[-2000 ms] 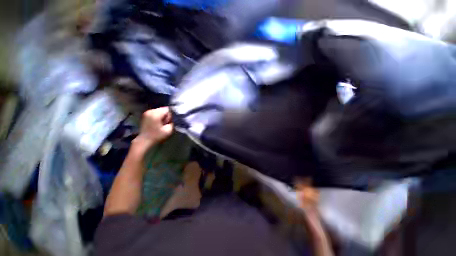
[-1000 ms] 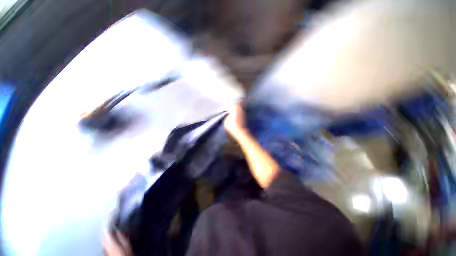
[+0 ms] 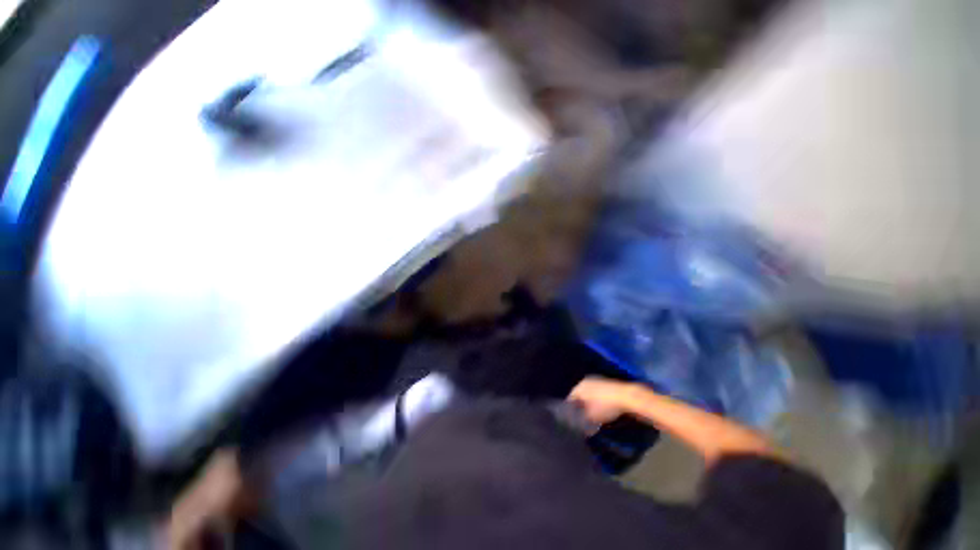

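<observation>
The dark garment (image 3: 484, 363) with a pale grey-blue part lies low across my front, off the table's near edge, partly hidden by my dark shirt. My right hand (image 3: 602, 400) is closed on its right end, and a dark piece hangs below the fist. My left hand (image 3: 210, 500) is blurred at the bottom left, beside the garment's pale part; its fingers are not clear. A dark blurred shape that looks like the iron (image 3: 249, 113) rests on the white pressing table (image 3: 215, 279), far from both hands.
A pale curved surface (image 3: 892, 150) fills the upper right. Below it are blue and clear plastic bags (image 3: 688, 295) and a dark blue object (image 3: 897, 365). A bright blue strip (image 3: 48, 129) shows at the upper left. The whole view is blurred.
The garment has come off the table toward my body. My right hand has moved down and right with it. The view has turned from the clothing piles on the left to the pressing table.
</observation>
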